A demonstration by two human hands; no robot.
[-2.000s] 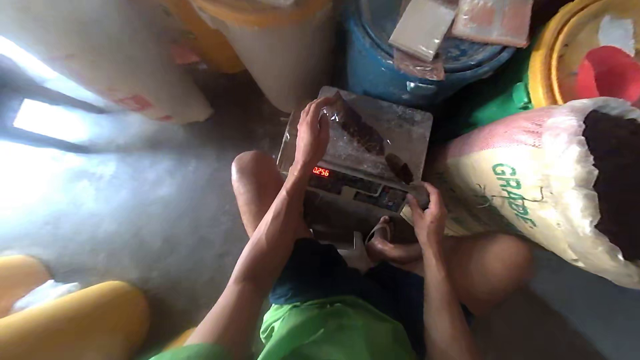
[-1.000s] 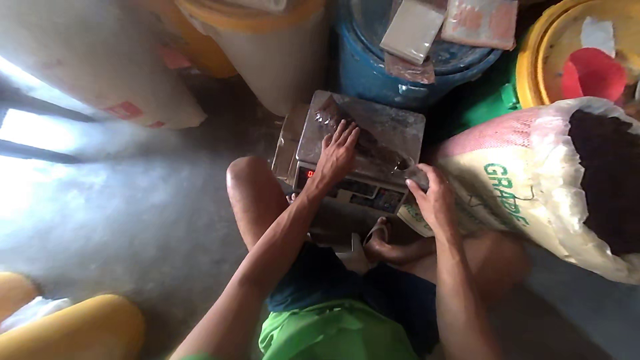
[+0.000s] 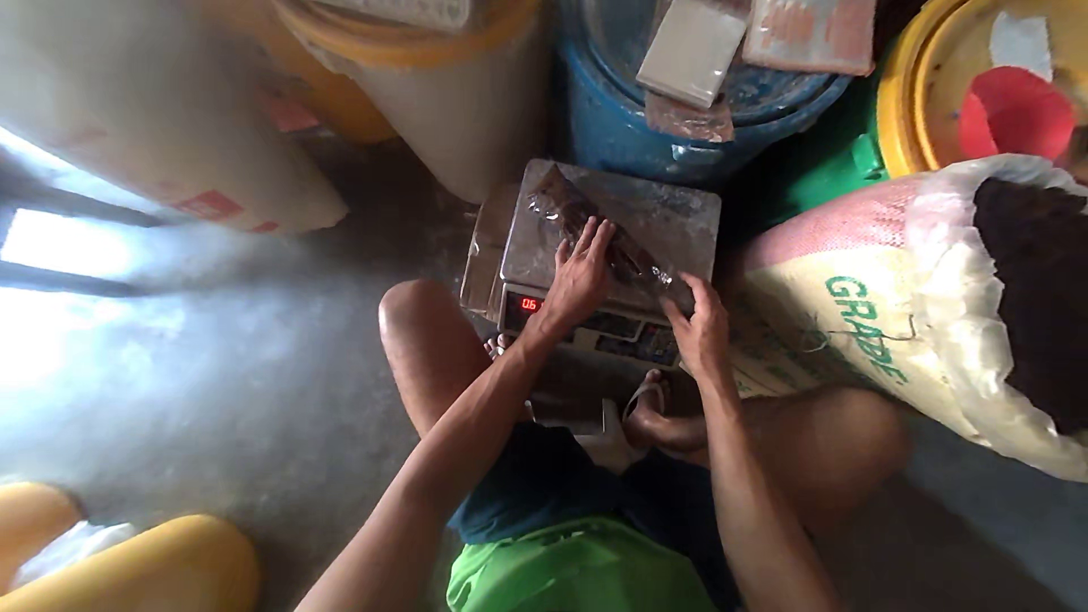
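A clear plastic bag of dark brown material (image 3: pixel 625 246) lies diagonally across the metal pan of a digital scale (image 3: pixel 680 217), whose red display is partly lit. My left hand (image 3: pixel 582 276) rests on the middle of the bag, its fingers spread over the plastic. My right hand (image 3: pixel 701 323) grips the bag's lower right end between thumb and fingers, over the pan's front right corner. The scale stands on the floor before my legs; my left forearm hides part of its front panel.
To the right leans an open woven sack (image 3: pixel 816 297) of dark material. Behind the scale stand a blue drum (image 3: pixel 612 127) bearing wrapped packs (image 3: pixel 693 51), a whitish drum (image 3: pixel 476 102) and a yellow-lidded drum (image 3: pixel 905 102). Flattened cardboard (image 3: pixel 484 263) lies at the scale's left. Yellow containers (image 3: pixel 170 565) lie lower left.
My left hand, raised over the scale's left part two seconds ago, has come down onto the bag. My right hand has stayed near the pan's front right corner.
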